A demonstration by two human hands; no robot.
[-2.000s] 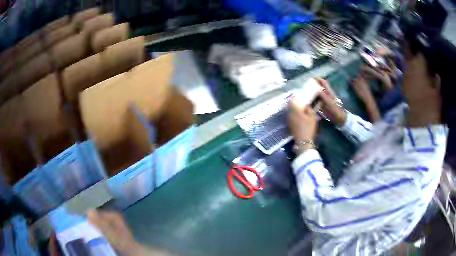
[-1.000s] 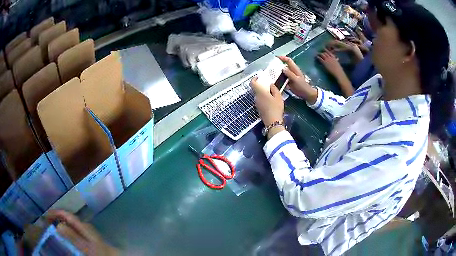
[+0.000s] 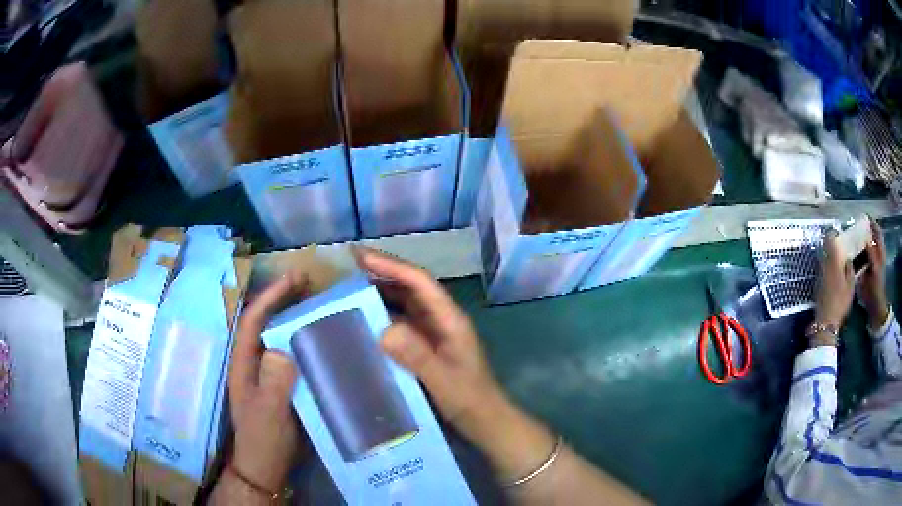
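A product box with a dark cylinder picture is held in front of me, its brown flap edge at the far end and its near end cut off by the frame. My left hand grips its left side. My right hand is on its right side near the far end. Flat cartons lie to the left of my left hand. Erected cartons stand open in rows ahead, brown top flaps up.
Red-handled scissors lie on the green bench at right. A neighbour's hands hold a small white device beside a black gridded panel. Pink housings are at left, a pale sheet below them. A pale rail runs across.
The view has swung left, so the neighbour and scissors sit farther right. My hands and the box have come from the lower left corner into the middle, and the flat cartons and pink housings now show.
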